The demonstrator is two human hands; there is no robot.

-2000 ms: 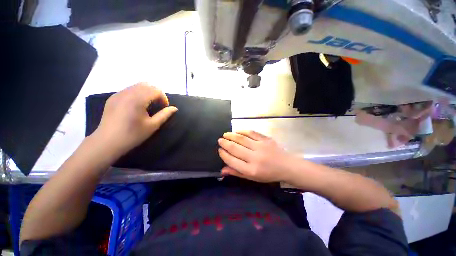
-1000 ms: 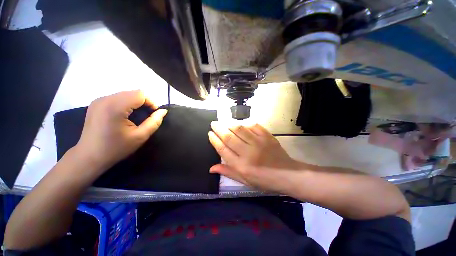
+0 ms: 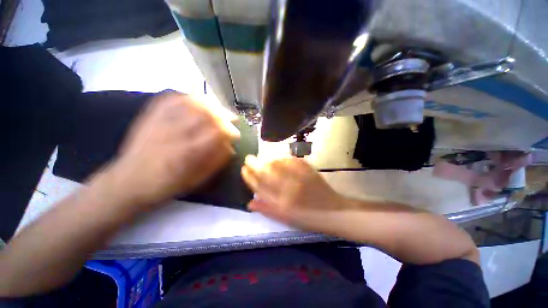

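The black cut panel (image 3: 222, 187) lies on the table under both hands, its right end at the needle area of the sewing machine (image 3: 240, 42). The needle and presser foot are mostly hidden behind the machine head and glare. My left hand (image 3: 174, 147) is blurred, on top of the panel just left of the needle area; its fingertips are hidden. My right hand (image 3: 291, 186) lies flat at the panel's right edge, fingers stretched.
Small black pieces (image 3: 393, 144) lie under the machine arm. Large black panels (image 3: 36, 120) are at the left, a dark stack (image 3: 108, 21) at the far side. Pink scraps (image 3: 474, 174) lie at the right. A blue crate (image 3: 133, 280) is below the table edge.
The panel has moved away from me, its right end now at the needle area and its left part near the large panels. My left hand has moved right and forward. The view has shifted.
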